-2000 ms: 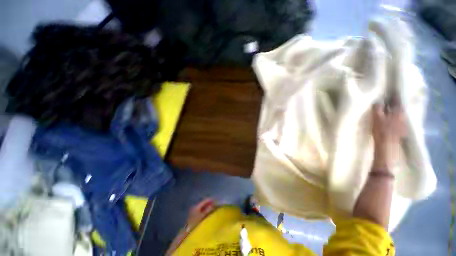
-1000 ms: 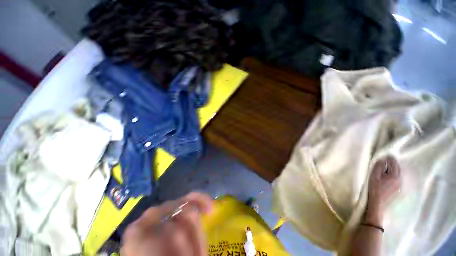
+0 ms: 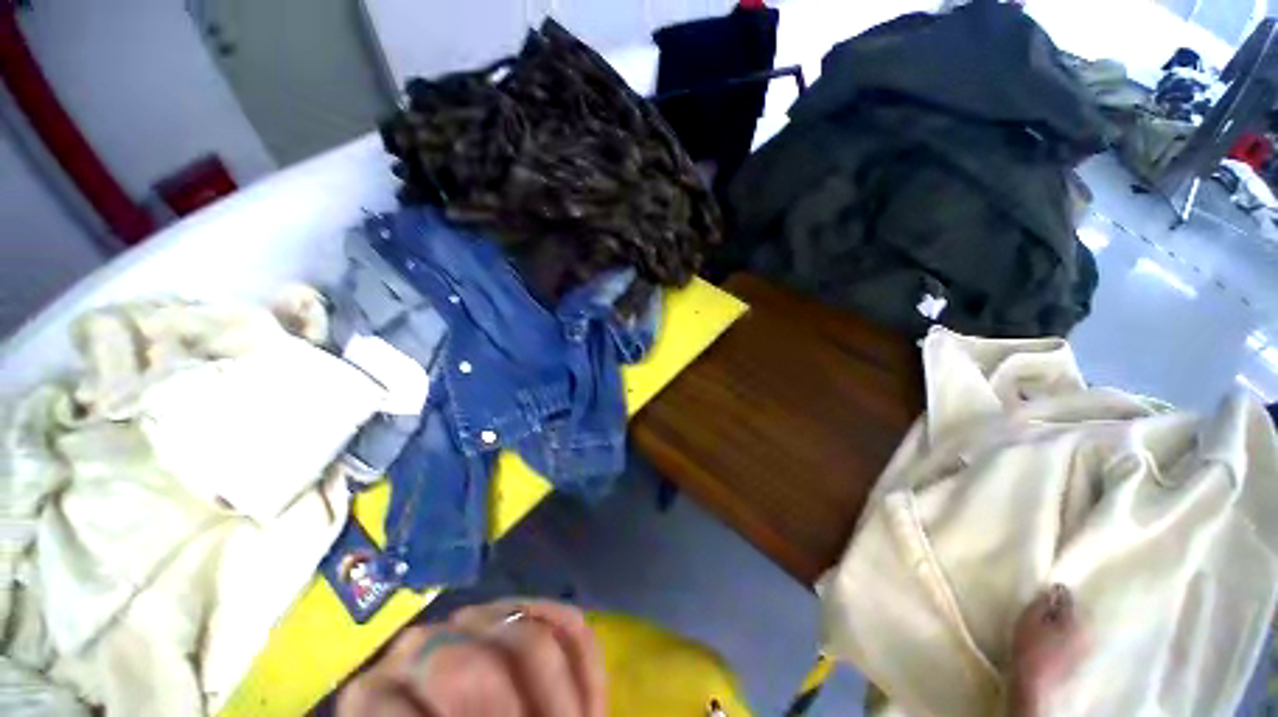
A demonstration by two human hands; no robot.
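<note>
A cream garment (image 3: 925,560) hangs in loose folds at the right, against the near right end of a brown wooden surface (image 3: 799,420). My right hand (image 3: 1048,651) is in its folds near the bottom edge, fingers curled at the cloth. A small dark spot shows at the fingertips; I cannot tell what it is. My left hand (image 3: 484,665) is at the bottom, left of centre, cut off by the edge and off the garment. Its fingers are curled, with a small shiny thing on or between them; whether it holds anything is unclear.
A yellow-topped table (image 3: 687,329) carries a blue denim jacket (image 3: 491,364), a cream pile (image 3: 154,518) and a dark mottled heap (image 3: 561,154). A large dark green heap (image 3: 911,182) stands behind the wooden surface. A red pipe (image 3: 63,126) runs at the upper left.
The view has swung right and tilted up. The cream garment, earlier bunched and raised around my right hand, now hangs lower and more spread. My left hand has come into view at the bottom.
</note>
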